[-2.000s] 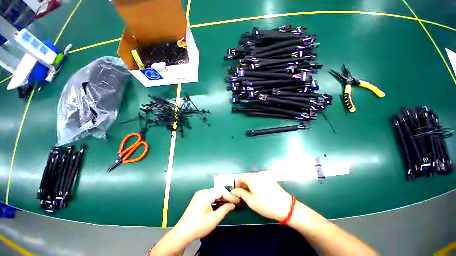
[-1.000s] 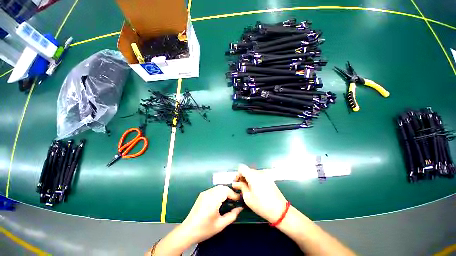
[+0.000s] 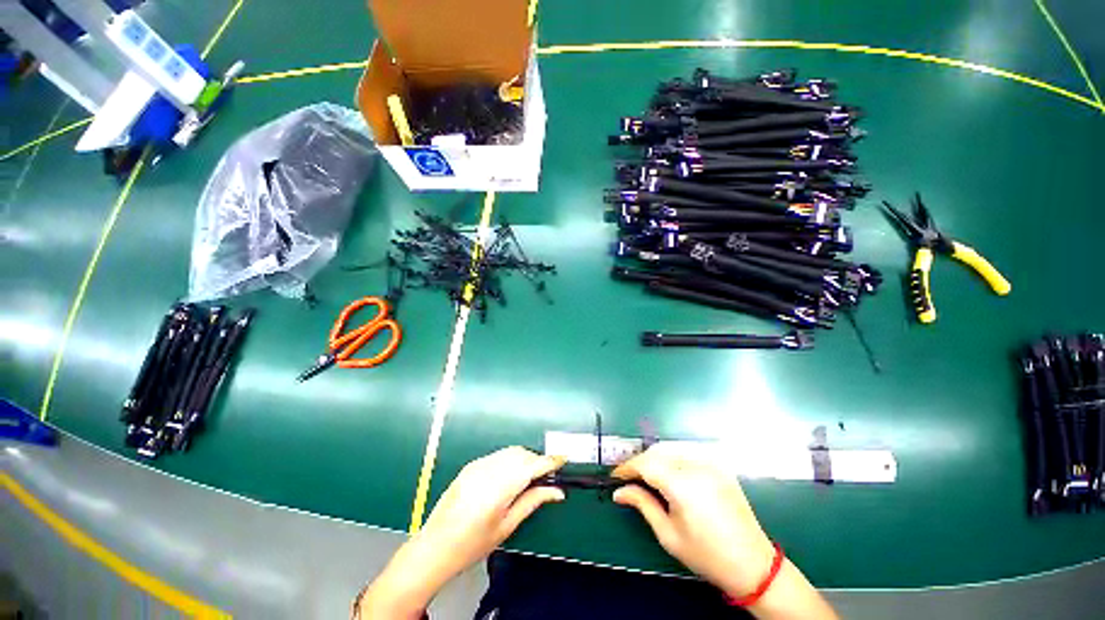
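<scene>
My left hand (image 3: 497, 494) and my right hand (image 3: 685, 499) hold a black sleeved wire harness (image 3: 584, 481) level between them, one at each end. It lies along the front edge of the steel ruler (image 3: 727, 458). A thin black cable tie (image 3: 599, 438) sticks up from the harness between my hands, over the ruler. My fingers hide the ends of the harness.
A large harness pile (image 3: 739, 200) and pliers (image 3: 939, 260) are behind on the right. Scissors (image 3: 361, 336), loose cable ties (image 3: 467, 264), a plastic bag (image 3: 281, 200) and an open cardboard box (image 3: 503, 167) are left. Harness bundles lie at far left (image 3: 182, 382) and far right (image 3: 1069, 424).
My hands have moved apart, showing the harness stretched between them with the tie upright. The camera view has shifted, so the bench things appear displaced and slightly turned.
</scene>
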